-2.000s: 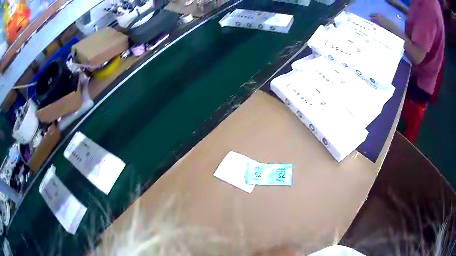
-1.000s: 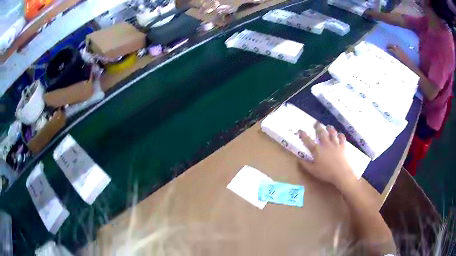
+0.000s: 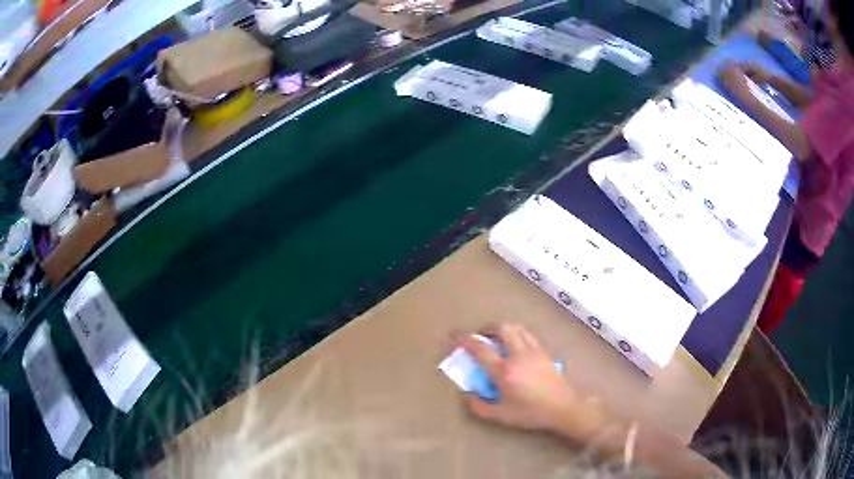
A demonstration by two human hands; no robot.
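My right hand point(image 3: 520, 379) is over the folded white paper point(image 3: 459, 368) and the light-blue card point(image 3: 481, 382) on the brown cardboard bench cover point(image 3: 375, 402). Its fingers cover most of both; whether they grip them cannot be told. A white retail box point(image 3: 592, 281) with a row of small dark icons lies alone just beyond the hand, partly on the dark blue part. More white boxes point(image 3: 716, 168) overlap in a stack at the right. My left hand is not in view.
The green conveyor belt point(image 3: 309, 196) carries white boxes at the far side point(image 3: 475, 94) and at the near left point(image 3: 110, 342). A cluttered shelf with a brown carton point(image 3: 214, 64) stands behind it. A person in pink point(image 3: 829, 159) works at the upper right.
My right hand came into view, rested on the single box, then moved down and left onto the paper and blue card. The box, now separate from the stack, lies uncovered.
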